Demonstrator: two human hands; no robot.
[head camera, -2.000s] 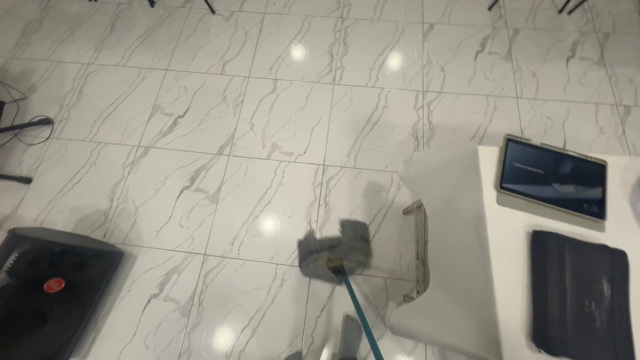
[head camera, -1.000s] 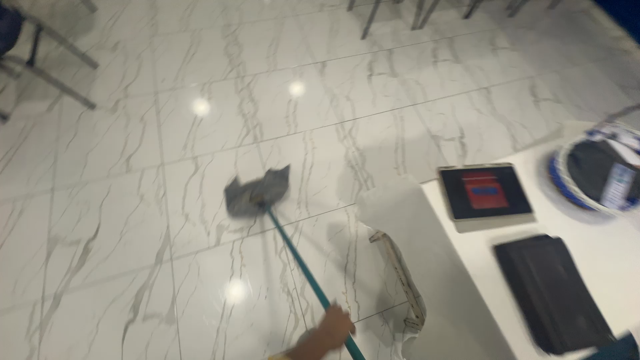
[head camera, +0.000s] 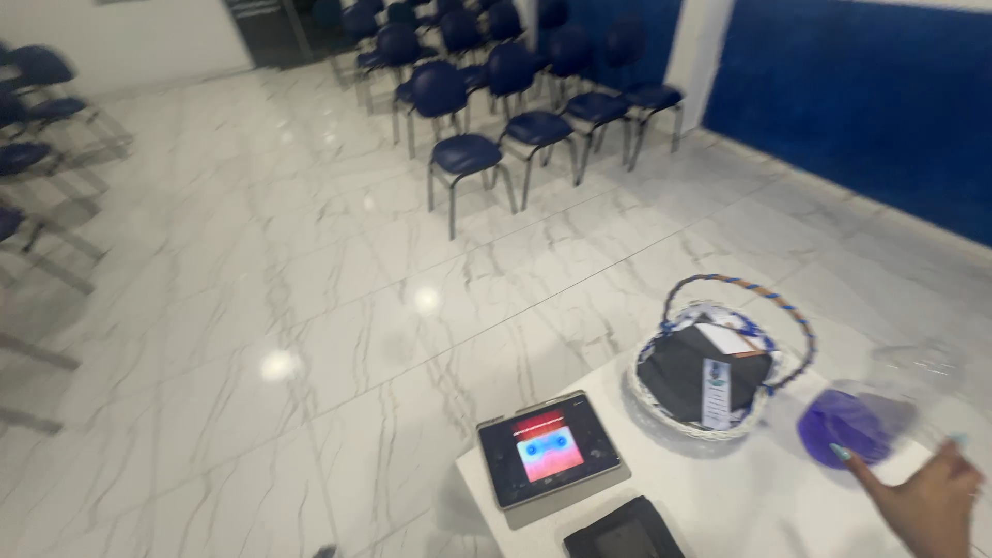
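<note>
My right hand (head camera: 914, 484) reaches in at the lower right, thumb and fingers apart, holding nothing. Just beyond its fingertips, on the white table (head camera: 744, 504), stands a clear see-through container with something purple (head camera: 845, 426) in it; blur hides its exact kind. To the left is a white wicker basket (head camera: 678, 426) with a wrapped handle, holding dark cloth and paper cards. A tablet (head camera: 549, 449) with a lit screen lies by the table's left corner, and a black folder or case (head camera: 624, 535) lies below it. My left hand is out of view.
Rows of blue chairs (head camera: 465, 155) stand beyond the table, with more chairs (head camera: 50, 108) at the left. A blue wall (head camera: 852, 108) runs along the right. The floor (head camera: 372, 349) is marble-patterned tile. A small dark thing (head camera: 325, 552) shows at the bottom edge.
The view has swung up and right, bringing the basket and chairs into fuller view. The mop's green handle, gripped by a hand one second ago, is no longer visible. My right hand now shows over the table.
</note>
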